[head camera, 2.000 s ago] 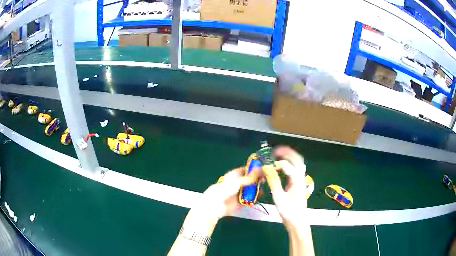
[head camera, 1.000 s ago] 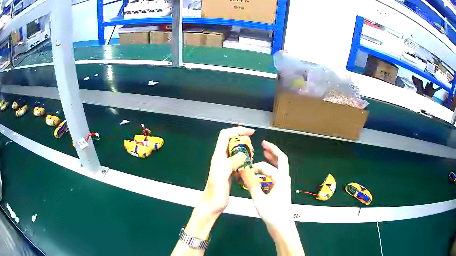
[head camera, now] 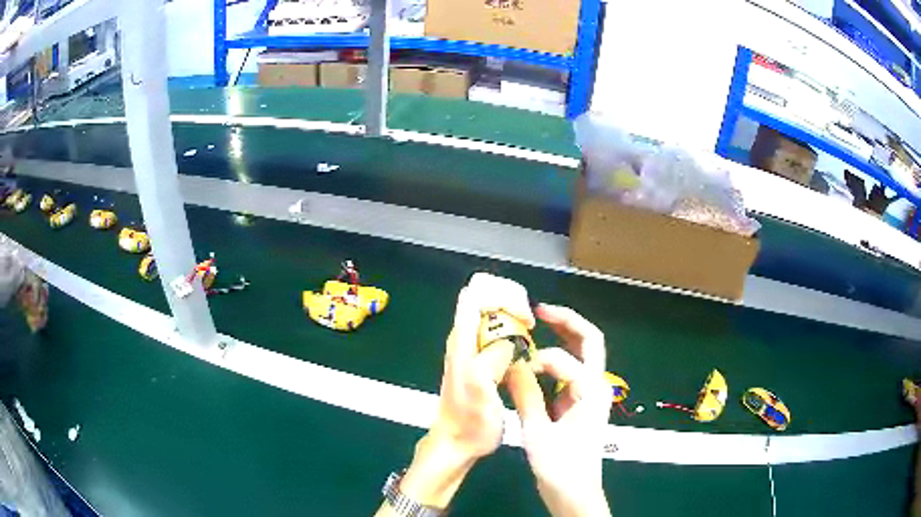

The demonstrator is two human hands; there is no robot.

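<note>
A yellow housing shell [head camera: 505, 327] with a dark part at its lower end is held up over the near rail. My left hand [head camera: 473, 379] is wrapped around it from the left. My right hand [head camera: 560, 404] touches its lower end with the fingertips; whether it grips a part is hidden. Another yellow shell [head camera: 616, 388] lies on the belt, partly behind my right hand. To the right lie a yellow shell with red wires [head camera: 712, 396] and an open shell with blue inside [head camera: 766, 407].
Yellow shells [head camera: 345, 306] lie together left of my hands, and several more line the belt farther left. A white post [head camera: 162, 182] stands there. A cardboard box [head camera: 661, 242] with plastic bags is beyond. Another person's hand [head camera: 35, 303] shows at the left edge.
The shell in my left hand has turned from its open blue side to its yellow outside. The shells on the belt have shifted right in view. Another person's hand has appeared at left.
</note>
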